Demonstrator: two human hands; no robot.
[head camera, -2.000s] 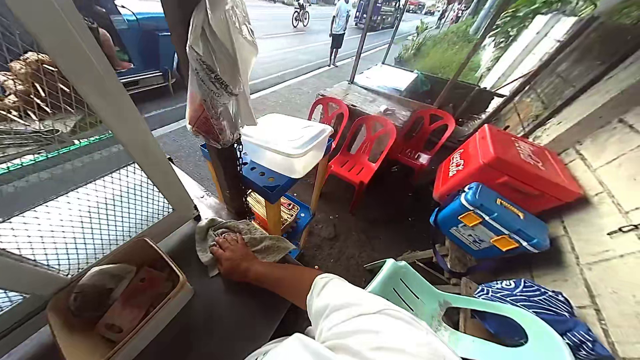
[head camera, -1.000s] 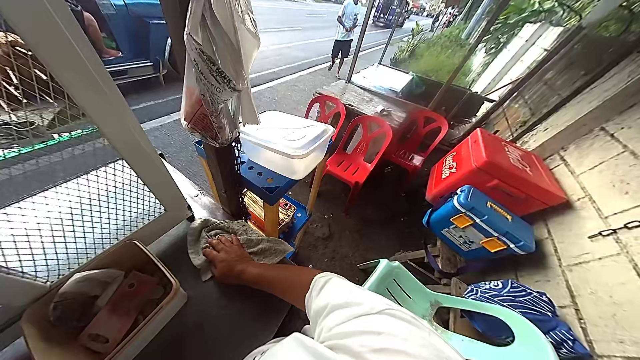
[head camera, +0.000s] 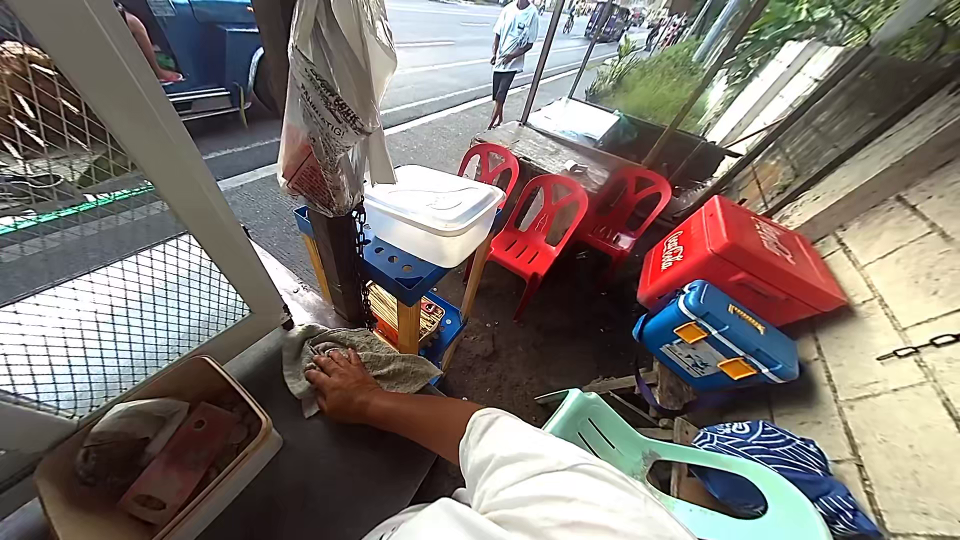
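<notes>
My right hand (head camera: 341, 384) presses palm down on a crumpled grey-green cloth (head camera: 397, 360), its fingers bent over the fabric. The cloth lies at the far end of a dark counter top (head camera: 330, 465), beside a dark post, and partly hangs over the edge. A white-sleeved arm reaches to it from the lower right. My left hand is out of view. At the lower left, a worn plastic bin (head camera: 270, 450) holds a plastic bag with something dark in it and a reddish slotted piece (head camera: 180, 457).
Plastic bags (head camera: 330, 112) hang on the post above a lidded container (head camera: 427, 217) on a blue shelf rack. Beyond stand red chairs (head camera: 536, 225). A red cooler (head camera: 735, 262), a blue cooler (head camera: 716, 337) and a green chair (head camera: 600, 427) are at right. A person stands by the road.
The hand stays on the cloth, with only small shifts in the cloth's folds. The person by the road has moved a little nearer.
</notes>
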